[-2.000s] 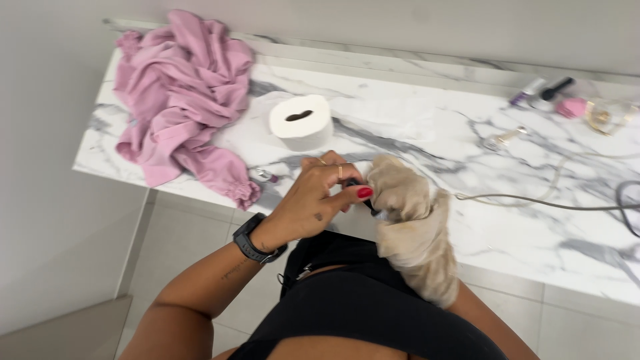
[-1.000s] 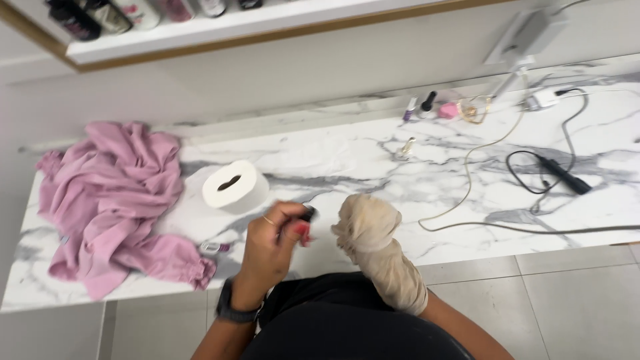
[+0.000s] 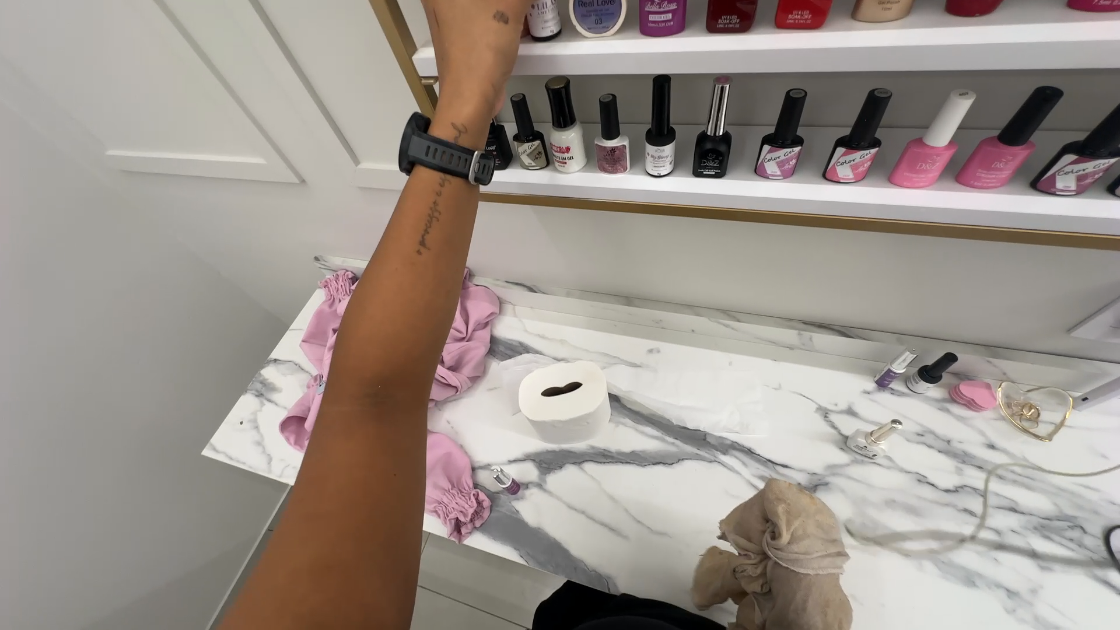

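Observation:
My left hand [image 3: 477, 52] is raised at the upper shelf's left end, cut off by the top of the view; its fingers are not seen. A black watch is on that wrist. Just below it, nail polish bottles [image 3: 661, 144] line the lower shelf. At the bottom right, a crumpled beige cloth [image 3: 792, 534] wraps my right hand [image 3: 779, 569] and hides its fingers. Left of the cloth, a white paper roll [image 3: 564, 402] stands on end. A small purple-and-silver bottle [image 3: 506, 480] lies near the counter's front edge.
Pink clothing [image 3: 468, 337] lies behind my left forearm on the marble counter [image 3: 630, 516]. Toward the right are small polish bottles [image 3: 932, 374], a clear bottle [image 3: 873, 439], a pink item [image 3: 973, 395], a heart-shaped dish [image 3: 1035, 411] and a cable [image 3: 984, 507].
My left hand, earlier low beside the cloth with a small dark thing in its fingers, has risen to the shelves. The view has shifted toward the shelves. The cloth still covers my right hand.

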